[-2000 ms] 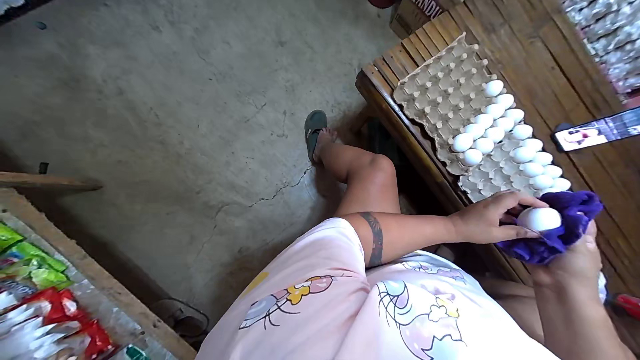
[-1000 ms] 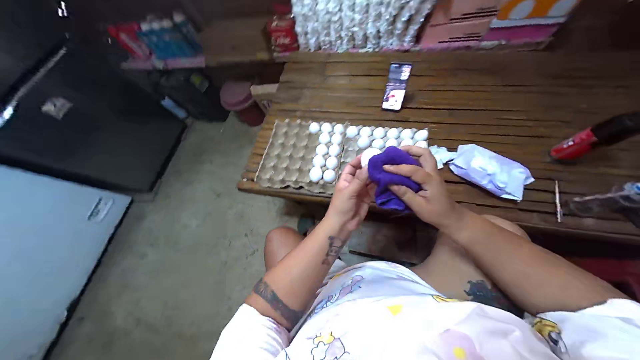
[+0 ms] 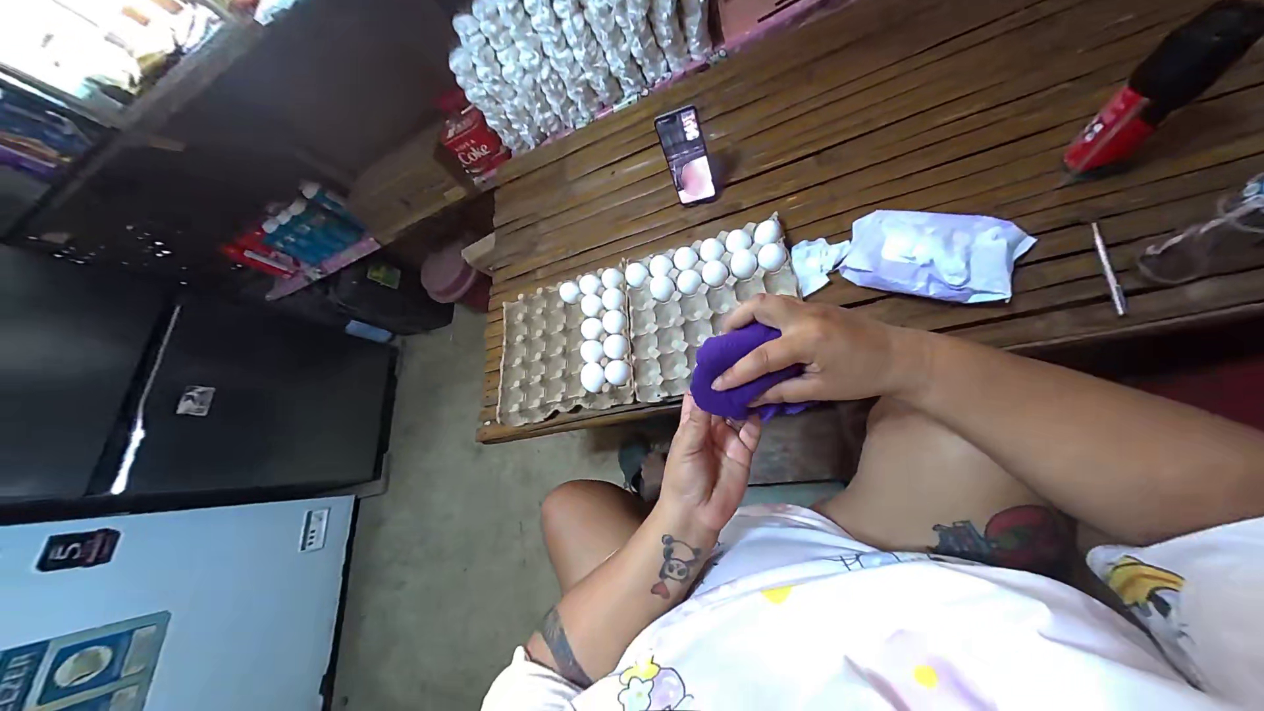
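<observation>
My right hand (image 3: 805,351) grips a purple cloth (image 3: 736,370) above the near edge of the slatted wooden table. Just beneath the cloth, my left hand (image 3: 711,459) is turned palm up, its fingertips against the cloth's underside. Any egg inside the cloth is hidden. Two cardboard egg trays lie side by side beyond my hands. White eggs fill two columns at the right side of the left tray (image 3: 538,360). In the right tray (image 3: 657,336), white eggs (image 3: 713,274) stand in the far rows, and the nearer cups that show hold none.
A smartphone (image 3: 685,158) lies beyond the trays. To their right are a white plastic package (image 3: 933,257), a pen (image 3: 1108,269) and a red and black bottle (image 3: 1121,123). Many silvery packets (image 3: 563,69) line the far edge. A dark refrigerator (image 3: 267,395) stands at the left.
The white egg seen between my hands one second ago is out of sight. My left hand has turned palm up under the cloth. The view has swung widely over the two seconds.
</observation>
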